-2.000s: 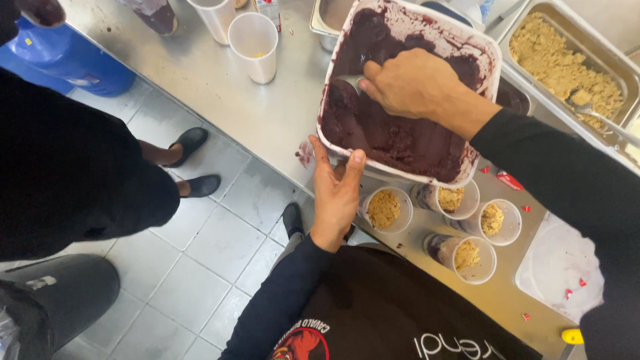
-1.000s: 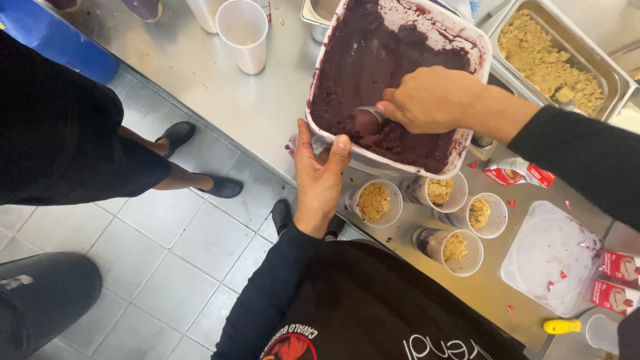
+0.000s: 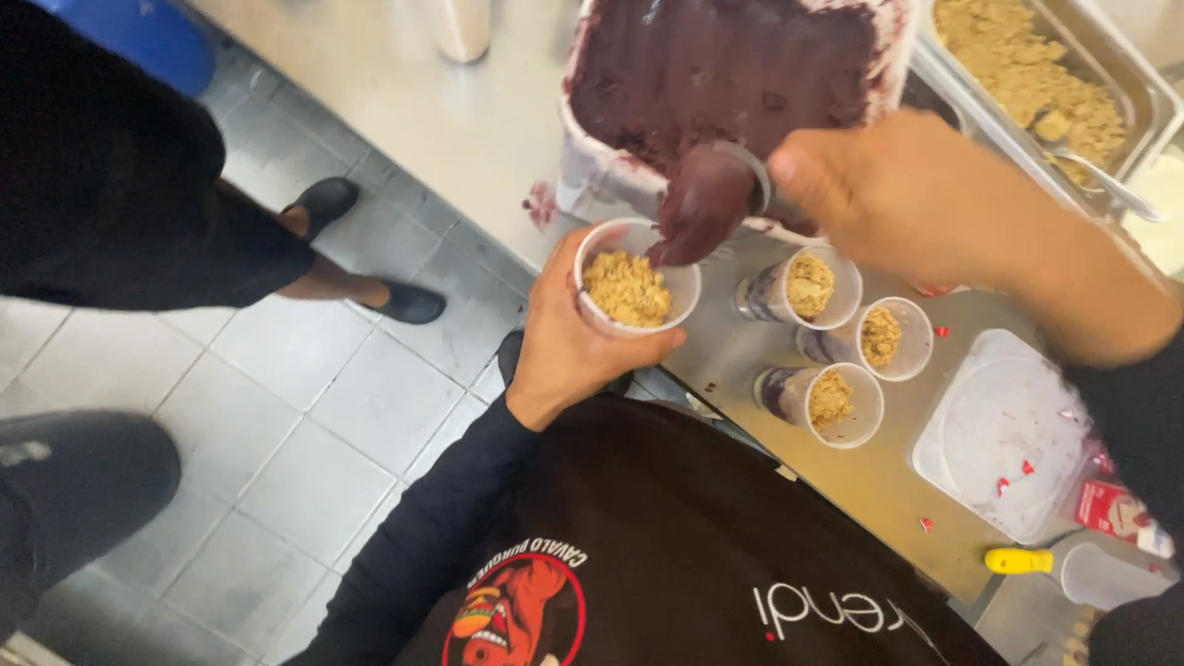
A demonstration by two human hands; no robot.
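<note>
My left hand (image 3: 578, 347) is wrapped around a clear plastic cup (image 3: 638, 276) with tan crumbs (image 3: 626, 289) inside. Over the cup's right rim, my right hand (image 3: 860, 199), slightly blurred, grips a metal scoop (image 3: 747, 171) loaded with a dark purple frozen mass (image 3: 700, 208), whose tip hangs at the cup's mouth. The scoop's handle is hidden in the hand. Behind them a white plastic tub (image 3: 606, 180) holds more of the purple mass. Beside the held cup, several clear cups (image 3: 846, 407) with purple layers and crumbs stand on the steel counter (image 3: 740, 370).
A steel pan of crumbs (image 3: 1027, 74) with a spoon (image 3: 1110, 185) lies upper right. A plastic lid (image 3: 999, 444), red scraps, a red carton (image 3: 1110, 509) and a yellow handle (image 3: 1018, 561) lie at right. Another cup (image 3: 462, 28) stands at top. A person in black (image 3: 139, 176) stands at left.
My left hand has let go of the tub and now holds a crumb-filled cup. The scoop, which was in the tub, has come out loaded, and my right hand has brought it to the cup.
</note>
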